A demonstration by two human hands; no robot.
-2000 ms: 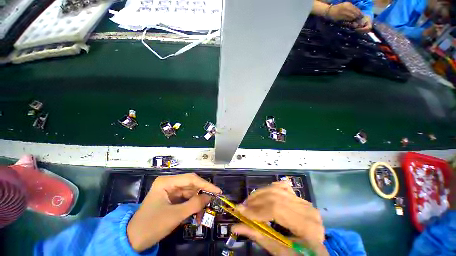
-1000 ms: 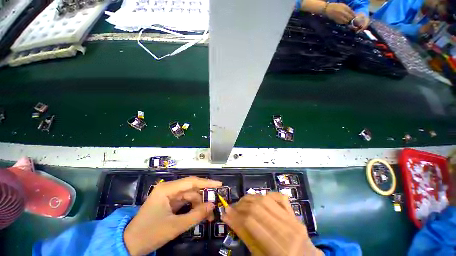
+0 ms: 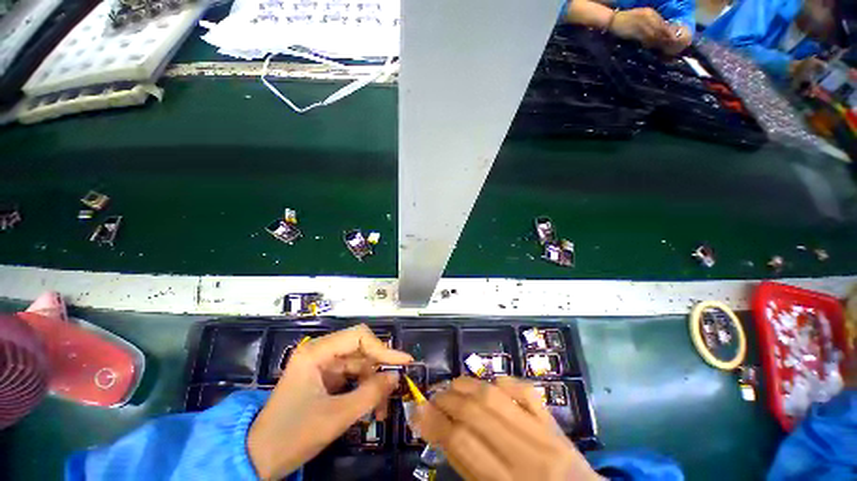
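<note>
A small electronic module (image 3: pixel 402 373) with a dark frame is held above the black compartment tray (image 3: pixel 225 355). My left hand (image 3: pixel 315 395) grips its left side between thumb and fingertips. My right hand (image 3: pixel 503 427) holds yellow tweezers (image 3: pixel 414 389), with their tip at the module; the rest of the tweezers is hidden by the hand. Other modules lie in the tray's pockets, several at the right (image 3: pixel 542 364) and some partly hidden under my hands.
Modules (image 3: pixel 357 243) lie scattered on the green belt (image 3: pixel 235 150). A grey post (image 3: pixel 451 122) stands in front. A pink-red fan (image 3: pixel 89 362) is at left; a pale yellow ring (image 3: pixel 717 335) and red basket (image 3: pixel 803 348) are at right. Another person's hand (image 3: pixel 648 26) is beyond the belt.
The belt modules have shifted right. The held module, earlier showing its white face, now appears more edge-on between my left fingers. The tweezers' tip stays near it.
</note>
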